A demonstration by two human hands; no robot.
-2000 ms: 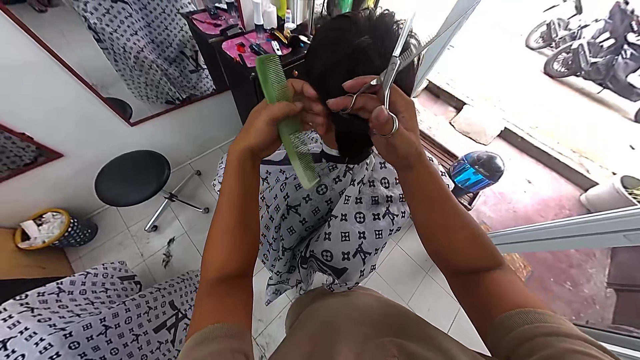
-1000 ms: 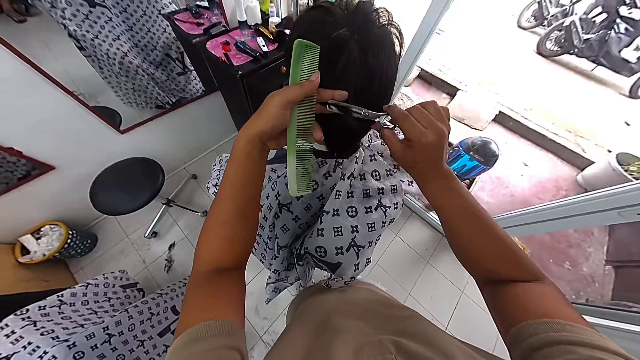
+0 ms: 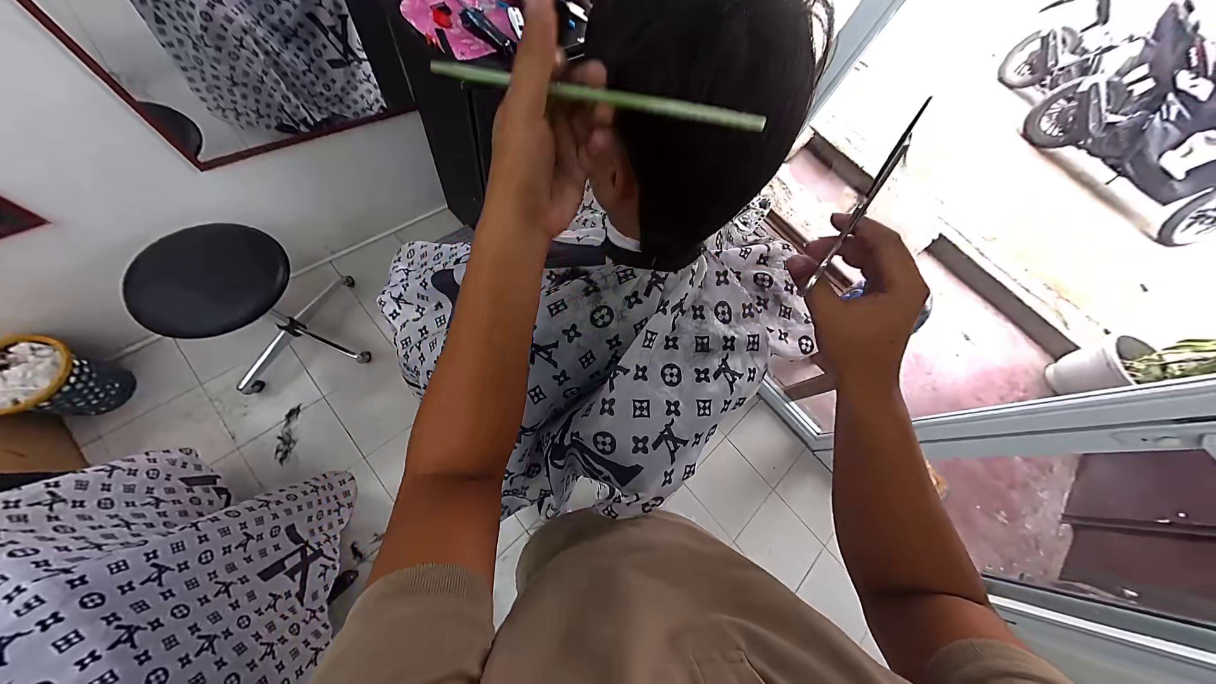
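Observation:
A seated person with dark hair wears a white patterned barber's cape and sits with the back toward me. My left hand grips a green comb, which lies nearly level across the back of the hair, at the left side of the head. To the right of the head, clear of the hair, my right hand holds metal hair scissors with the blades pointing up and right; the blades look closed together.
A black round stool stands at left near a yellow-rimmed bin. Another patterned cape fills the lower left. Tools lie on a pink mat on a black cabinet. A glass door frame is at right.
The comb has turned from upright to nearly level. My right hand has moved away to the right with the scissors, which were beside my left fingers at the hair.

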